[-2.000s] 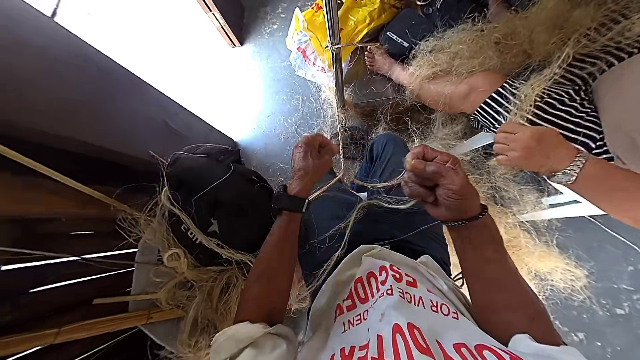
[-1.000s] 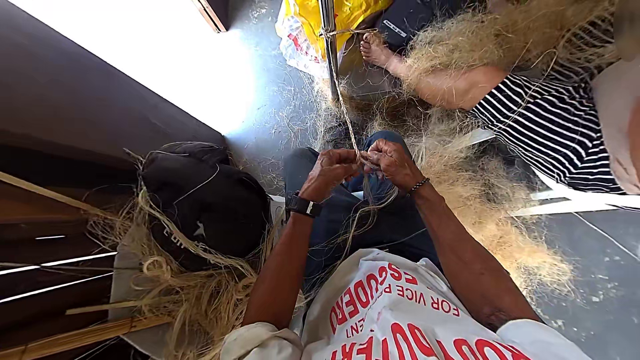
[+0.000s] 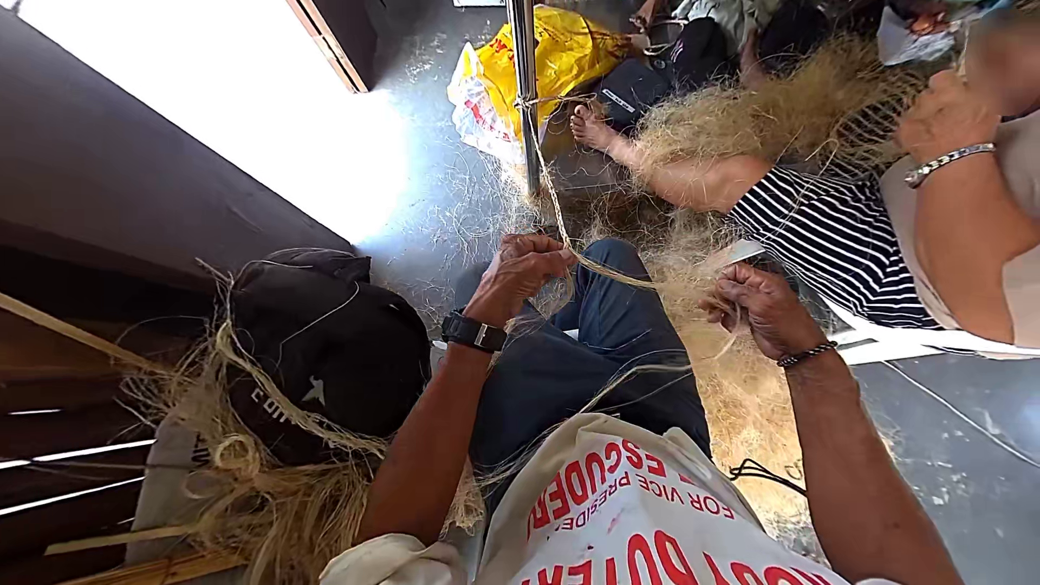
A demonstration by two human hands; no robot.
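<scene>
A braided cord of pale plant fibre (image 3: 551, 185) runs from a metal pole (image 3: 526, 89) down to my left hand (image 3: 528, 268), whose fingers pinch its lower end. From there a loose strand of fibre (image 3: 621, 277) stretches right to my right hand (image 3: 757, 307), which is closed on its far part. Short fibre ends hang below both hands. The hands are well apart, above my knees in dark trousers (image 3: 626, 341). Another loose strand lies across my lap.
A black backpack (image 3: 325, 349) with a bundle of raw fibre (image 3: 276, 504) stands at my left. Yellow plastic bag (image 3: 561, 53) lies behind the pole. Loose fibre (image 3: 739, 398) litters the floor at right. Beside me sits a person in a striped garment (image 3: 837, 244), with fibre over the legs.
My hands were together at the cord a second ago; the right one has moved away to the right, drawing a strand out. The other person's hand shows again at the right.
</scene>
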